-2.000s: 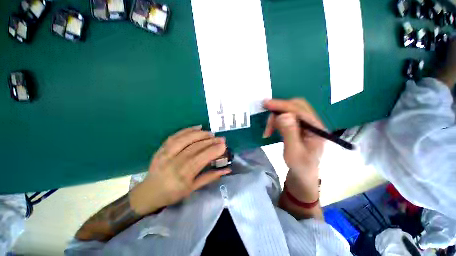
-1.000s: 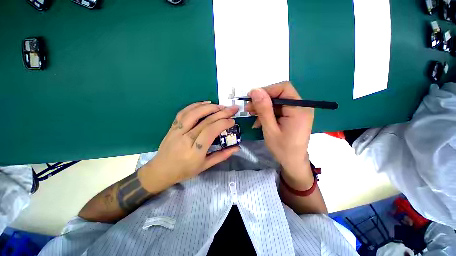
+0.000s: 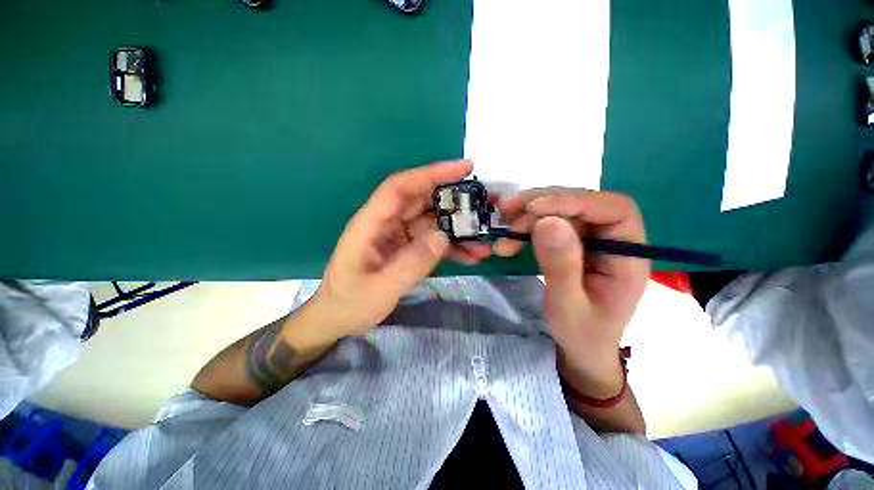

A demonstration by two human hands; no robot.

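My left hand (image 3: 388,244) holds a black watch housing (image 3: 462,211) by its edges over the front edge of the green mat, its open side with silver-white blocks facing up. My right hand (image 3: 585,249) holds black tweezers (image 3: 652,253), the tip at the housing's lower right edge. Whether the tip holds a small piece cannot be told. A white liner sheet (image 3: 539,96) lies behind the hands; its near end is hidden by the hands.
One housing (image 3: 131,77) lies on the green mat (image 3: 287,144) at the left. Others are cut off at the top and right edges. A second white strip (image 3: 757,105) lies at the right. A neighbour's pale sleeve (image 3: 805,316) is at the right, another at the far left.
My left hand has lifted the housing and turned up, with the fingers now around its edges. My right hand has brought the tweezers from the liner sheet's marks to the housing. The view has shifted.
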